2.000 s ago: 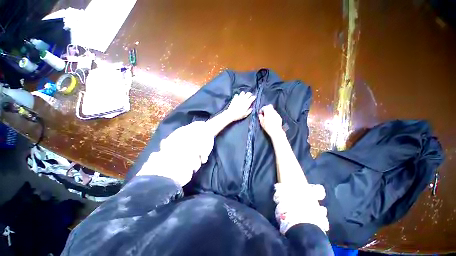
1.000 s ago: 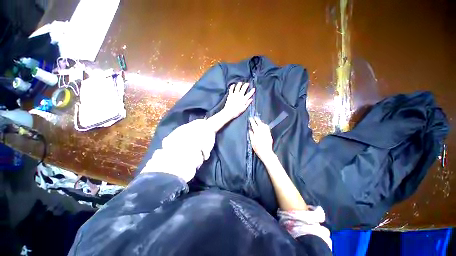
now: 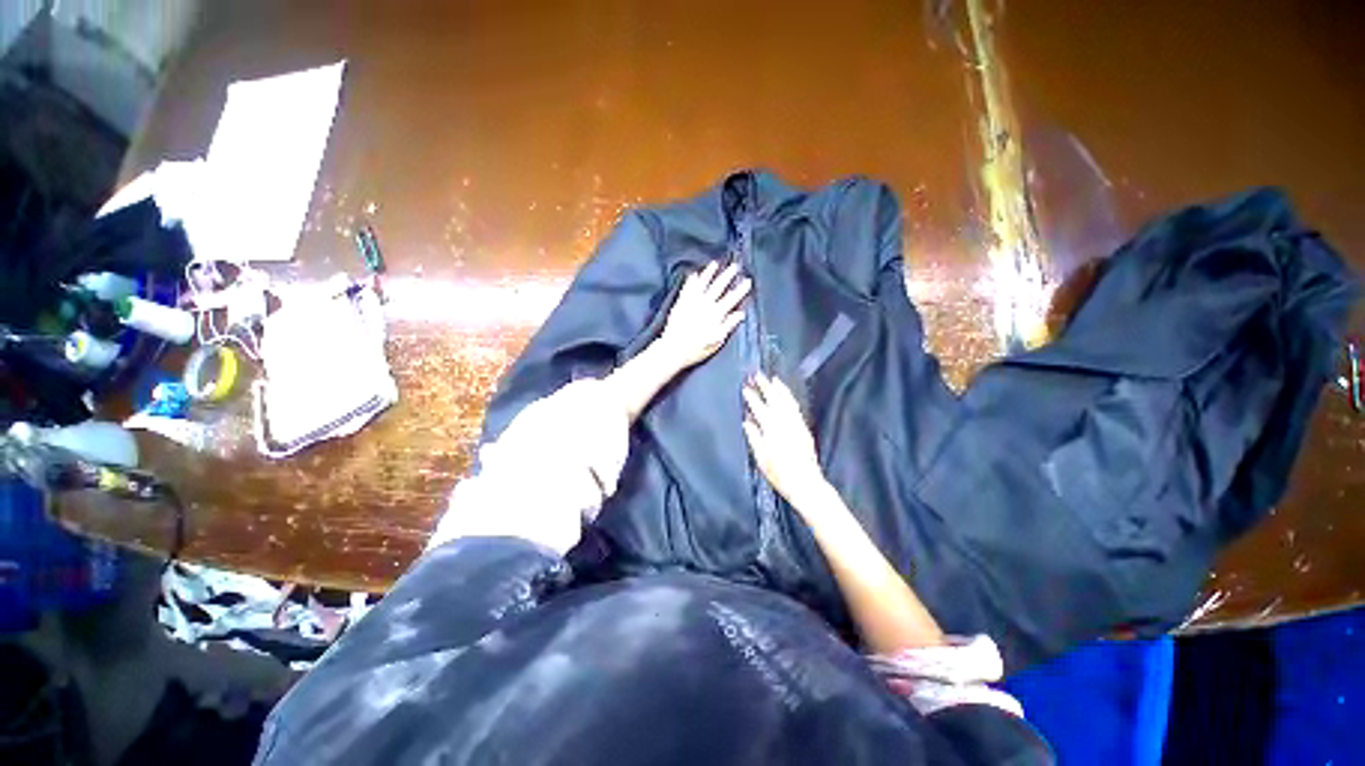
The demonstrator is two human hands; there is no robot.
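A dark grey-blue jacket lies front up before me, stand collar away from me. Its front zip runs down the middle. My left hand lies flat with spread fingers on the jacket, left of the zip. My right hand lies lower, over the zip line, fingers near together; whether it pinches the slider is too small to tell. A slanted chest welt pocket shows right of the zip. The hem is hidden by my body.
A second dark jacket lies bunched at the right, touching the first. White papers, a yellow tape roll, a white pouch-like item and thread cones are at the left. Blue plastic shows below the table's right edge.
My right hand has moved down along the zip from near the chest. My left hand stays on the chest with its fingers more spread. The chest pocket strip has come into view.
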